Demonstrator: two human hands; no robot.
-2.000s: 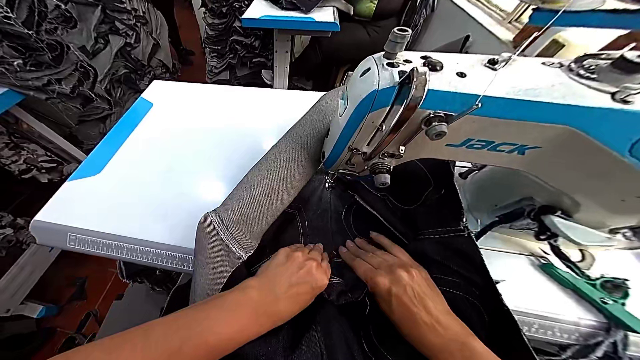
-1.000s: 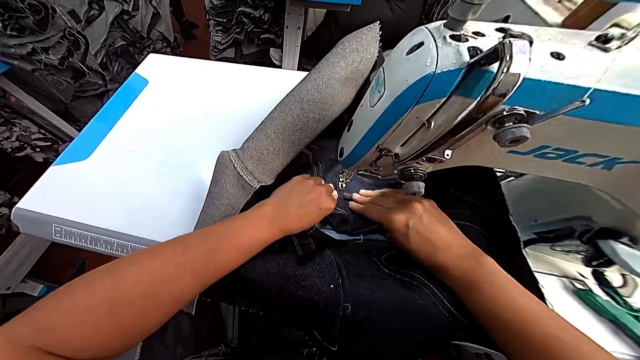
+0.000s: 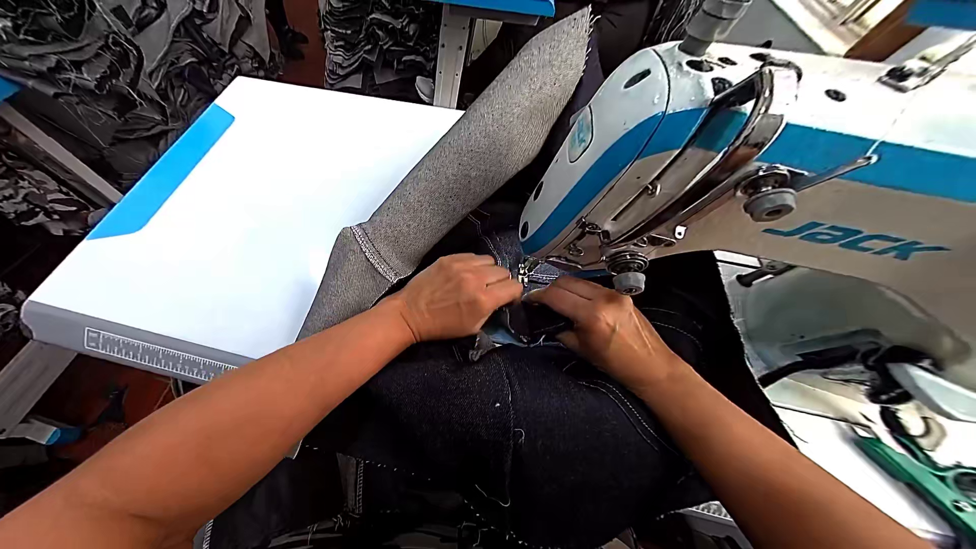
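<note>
A white and blue Jack sewing machine [image 3: 656,145] reaches in from the right, its presser foot [image 3: 524,273] down by the cloth. Under and around it lies a dark denim garment [image 3: 465,404], with its grey reverse side turned out along one leg [image 3: 488,137] at the upper left. My left hand [image 3: 457,296] pinches denim just left of the presser foot. Close by on the right, my right hand [image 3: 602,316] grips a fold of the same garment with bent fingers. Between the hands a lighter blue piece of cloth shows. The needle tip cannot be made out.
The white table top [image 3: 252,206] has a ruler strip along its front edge. Piles of grey and dark fabric [image 3: 130,76] lie beyond it at the upper left. A green tool [image 3: 915,473], partly cut off, rests at the lower right.
Two seconds ago both hands lay flat on the denim below the foot; now they grip it up beside the foot. The machine looks larger as the view has come closer.
</note>
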